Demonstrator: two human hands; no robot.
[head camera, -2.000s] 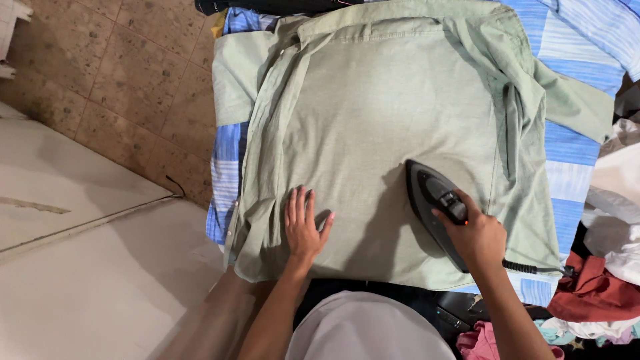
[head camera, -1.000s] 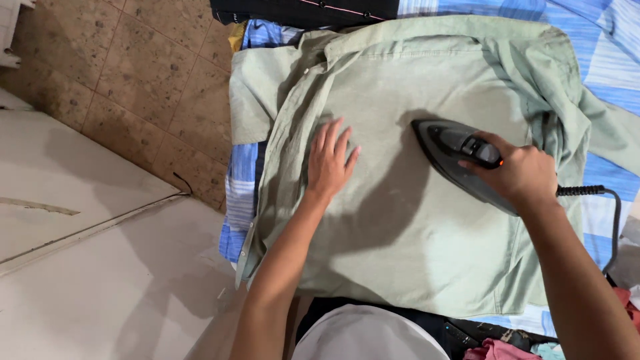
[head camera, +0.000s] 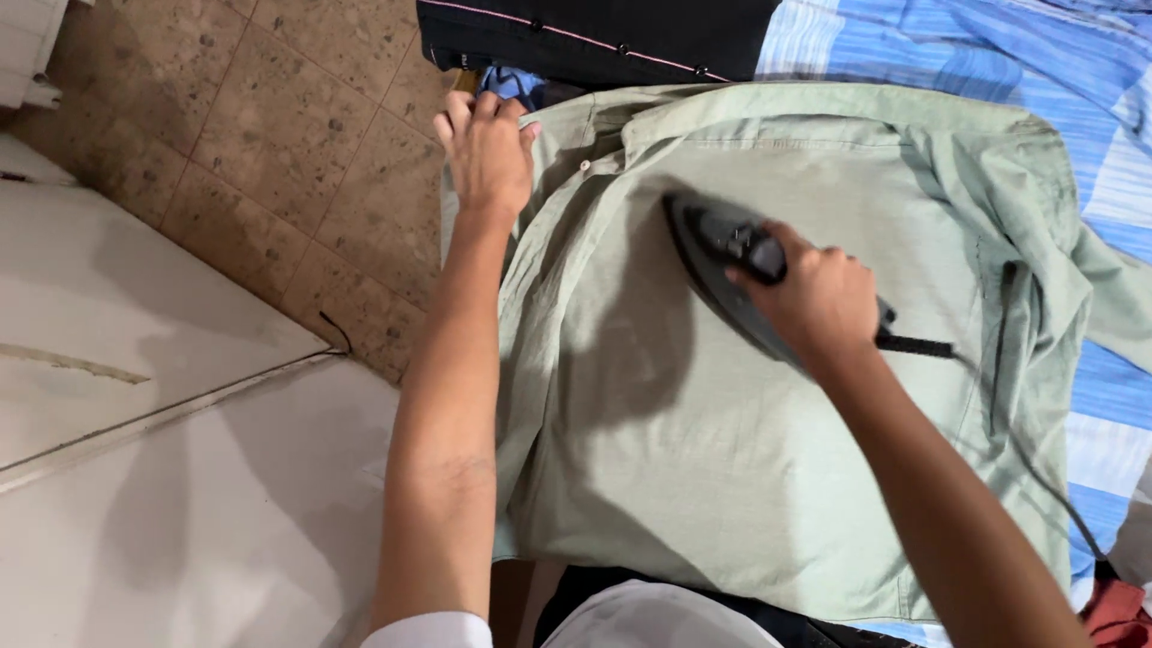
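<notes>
A light green button-up shirt (head camera: 720, 468) lies spread open, its inner back facing up, on a blue and white checked cloth (head camera: 1107, 387). My right hand (head camera: 814, 297) grips the handle of a dark clothes iron (head camera: 720, 261), whose tip points up and left over the upper middle of the shirt. Its cord runs off to the right across the fabric. My left hand (head camera: 490, 148) is at the shirt's upper left edge, by the shoulder, with fingers bent over the cloth; the fingertips' hold on it is partly hidden.
A folded black garment with pink piping (head camera: 594, 36) lies beyond the collar. Tiled floor (head camera: 297, 135) shows at the upper left, and a white panelled surface (head camera: 180, 504) at the lower left. Red cloth (head camera: 1120, 612) sits at the lower right corner.
My left hand has gone from lying flat on the shirt's left part up to its upper left edge. The iron in my right hand has moved up and left across the shirt.
</notes>
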